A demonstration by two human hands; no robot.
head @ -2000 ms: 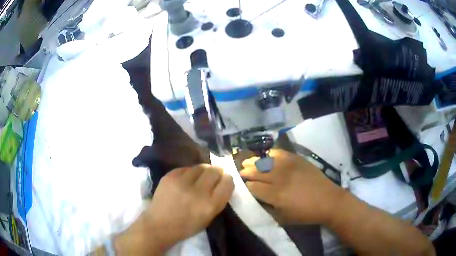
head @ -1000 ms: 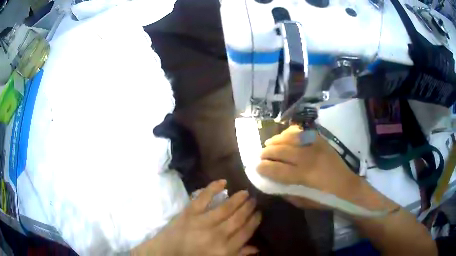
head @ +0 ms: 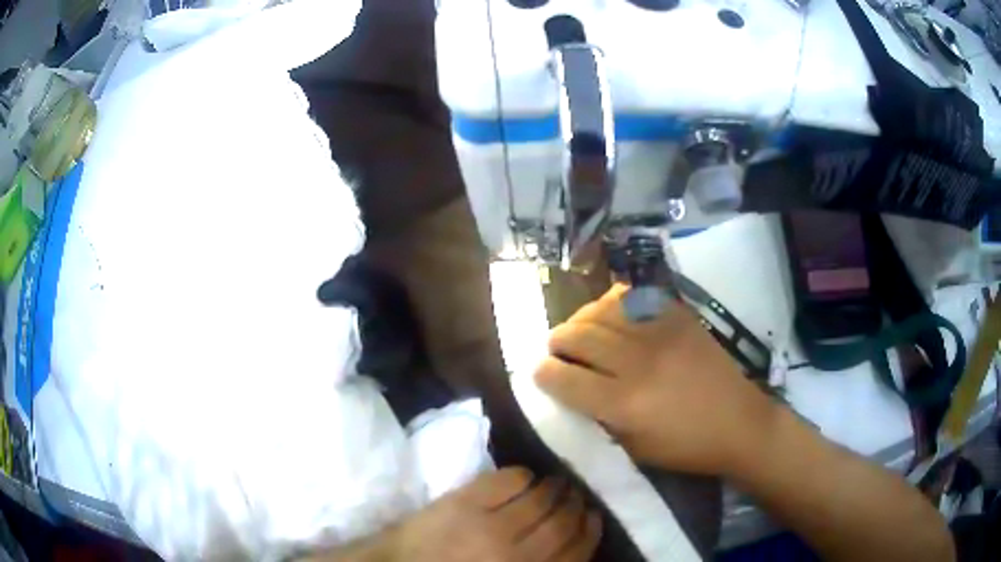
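A white strip [head: 525,351] runs from under the lit presser foot [head: 538,244] down toward the lower edge, over a dark brown fabric panel [head: 423,209]. My right hand [head: 648,379] lies right of the needle with its fingertips at the strip's right edge, pressed flat on the dark fabric. My left hand [head: 516,518] is at the bottom, partly cut off, with curled fingers on the dark fabric left of the strip. Whether its fingers pinch the fabric is unclear. The sewing machine head [head: 648,82] stands above.
A large white fabric heap [head: 209,285] covers the left side. Right of the machine head lie a phone-like dark rectangle [head: 831,269], a dark green strap [head: 878,343] and a black printed band [head: 867,176]. A green item [head: 15,233] lies at the far left.
The strip first bends right across my right wrist, then hangs straighter toward the bottom. My left hand has moved from beside the needle down to the lower edge. The view has shifted.
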